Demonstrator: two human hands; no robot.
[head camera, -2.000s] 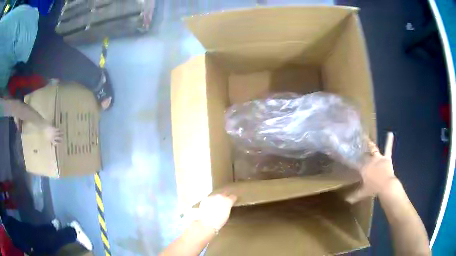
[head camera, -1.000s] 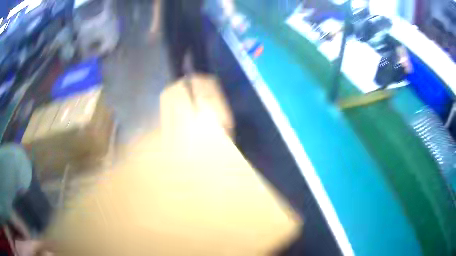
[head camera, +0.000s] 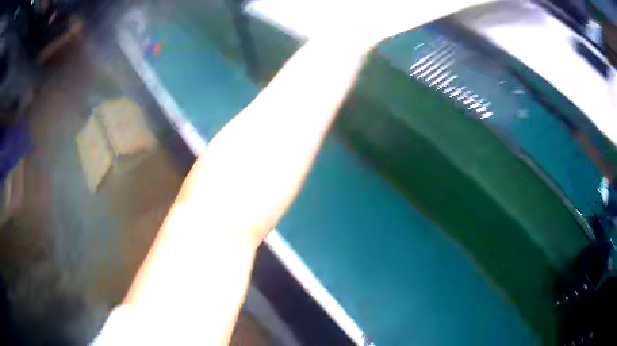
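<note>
My left hand (head camera: 325, 64), washed out by glare, reaches from the lower left across the blue-green side table (head camera: 392, 257) towards the far side of the line. Its fingers merge with a bright white shape at the top edge, so its grip cannot be told. The dark green conveyor belt (head camera: 446, 189) runs diagonally beneath and beyond the arm. Dark items with small white marks (head camera: 575, 297) lie at the lower right, partly cut off. My right hand is not in view.
Rows of shiny pockets (head camera: 450, 78) show beyond the belt. A dark upright post (head camera: 243, 40) stands at the line. A blurred brown carton with flaps (head camera: 125, 132) is at left, beyond the table's white trim (head camera: 311, 284). Something blue shows at the far left.
The view has swung right from the cartons to the line. The large carton has left the near foreground, and my left arm now stretches over the side table.
</note>
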